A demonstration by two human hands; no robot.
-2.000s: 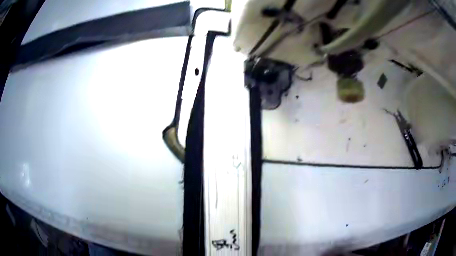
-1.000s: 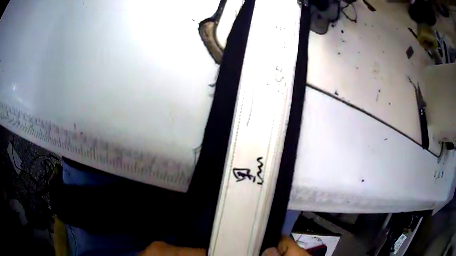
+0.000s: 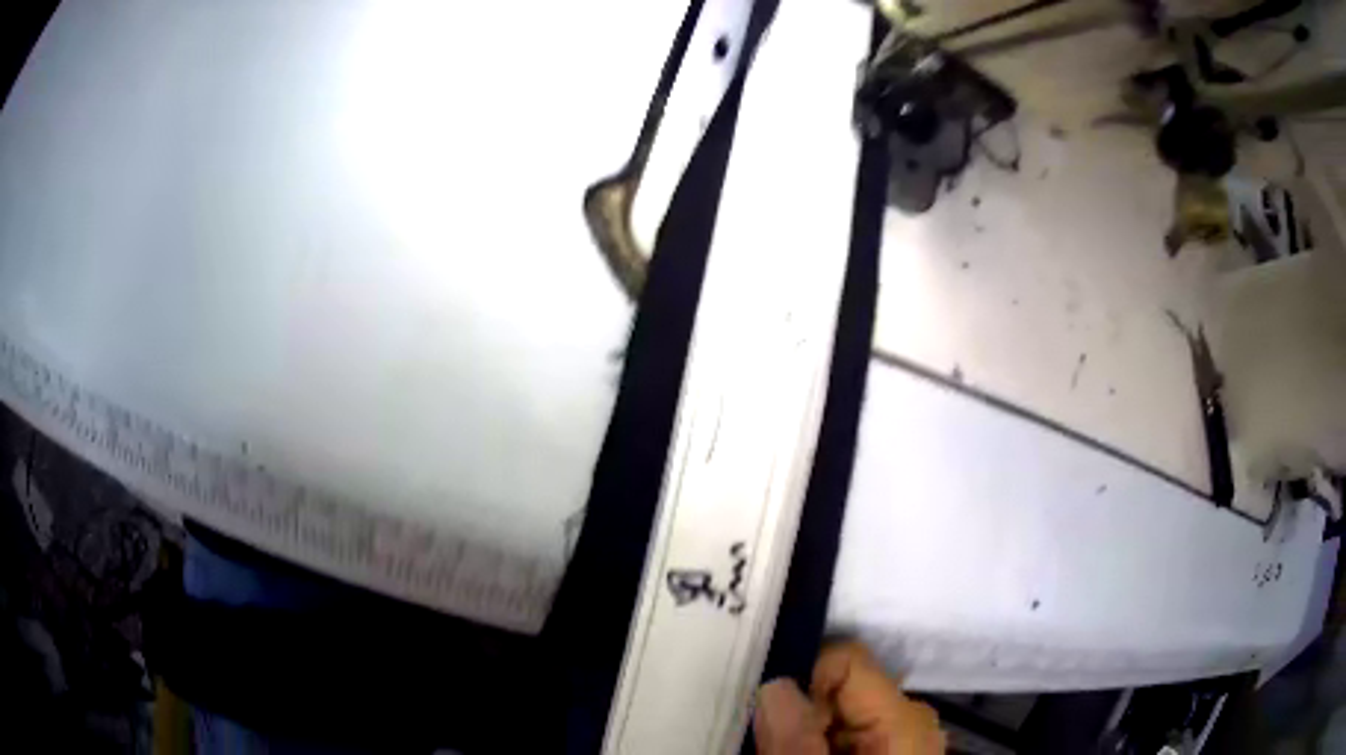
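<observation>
A dark fabric strip (image 3: 650, 398) runs from the machine's presser foot area (image 3: 908, 118) down over the table's front edge. A long white strip (image 3: 738, 428) with lines and black handwritten marks lies on top of it, dark cloth showing along both sides. My right hand (image 3: 849, 708) is at the bottom of the picture, thumb and fingers pinching the dark strip's right edge beside the white strip. Its lower part is cut off. My left hand is not in view. The needle is not clearly visible.
The white table (image 3: 369, 295) has a printed ruler along its front edge. A curved brownish piece (image 3: 613, 236) lies left of the strips. Dark thread snips (image 3: 1210, 413) lie at the right on the machine bed. A yellowish part (image 3: 1203, 211) is at upper right.
The camera view has shifted and tilted, showing the table's front edge. My right hand has come into view and moved up at the strip's edge. My left hand, partly visible a second ago, has left the picture.
</observation>
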